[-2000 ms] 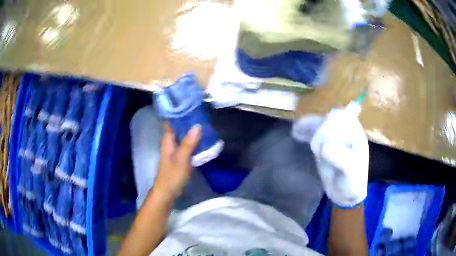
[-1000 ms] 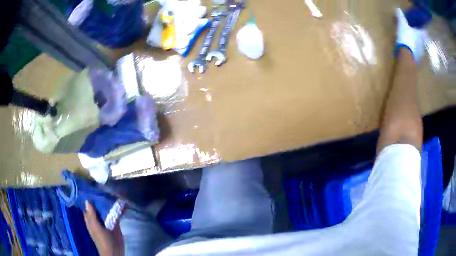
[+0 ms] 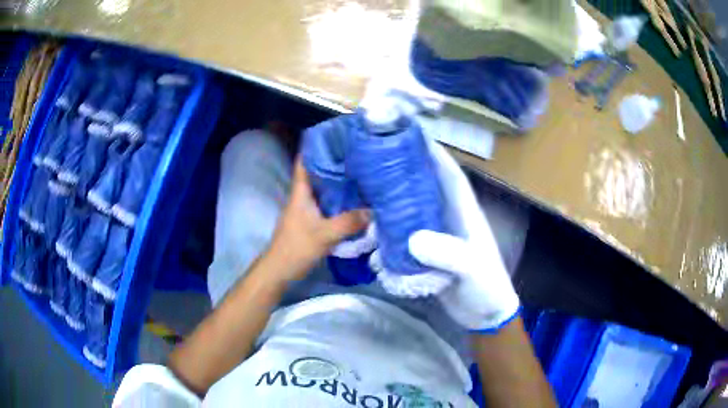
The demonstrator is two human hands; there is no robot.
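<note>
My left hand (image 3: 307,231), bare, holds a blue tubular piece (image 3: 326,151) with whitish fuzzy trim, its open end up. My right hand (image 3: 471,255), in a white knit glove, holds a second blue tubular piece (image 3: 395,191) upright beside it, fuzzy trim at the bottom. The two pieces are side by side over my lap and look to be touching. Another blue piece (image 3: 479,80) lies between the cream upper press block (image 3: 503,28) and the lower block (image 3: 479,114) on the table. A white cloth (image 3: 391,103) lies at the table edge, partly behind the held pieces.
A blue tote (image 3: 144,215) with rows of blue pieces (image 3: 100,179) stands at left. Brown stick-like parts (image 3: 28,100) lie beyond it. A white bottle (image 3: 638,112) and wrenches (image 3: 603,80) lie on the tan table (image 3: 551,151) at right. A shallow blue tray (image 3: 631,368) stands at lower right.
My gloved right hand has come back from the table's far right and now holds a blue piece. My left hand has brought its piece beside it. The view has turned back left.
</note>
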